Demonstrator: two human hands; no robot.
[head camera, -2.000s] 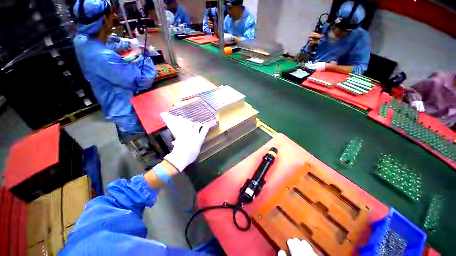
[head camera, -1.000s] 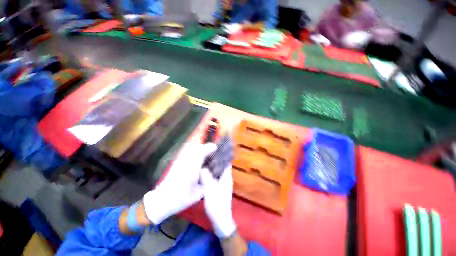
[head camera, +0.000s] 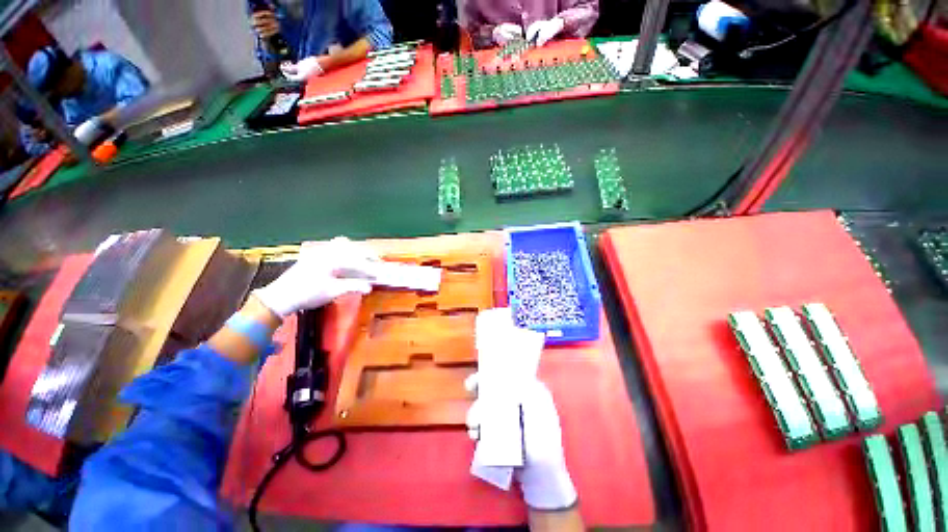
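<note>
My left hand, in a white glove, holds a white bar by its left end at the top recess of the orange-brown fixture. My right hand, also gloved, holds several pale flat metal bars just right of the fixture's lower corner. The two lower recesses of the fixture show no bar. The black electric screwdriver lies left of the fixture, its nose end hidden by my left hand and its cord coiled below.
A blue bin of screws stands right of the fixture. Green-and-white assemblies lie on the right red mat. Grey ridged stacks stand at left. Green boards lie on the belt. People work across it.
My hands, together over the screwdriver a second ago, have moved apart. The left now holds a bar at the fixture; the right holds bars beside it. The view has turned right.
</note>
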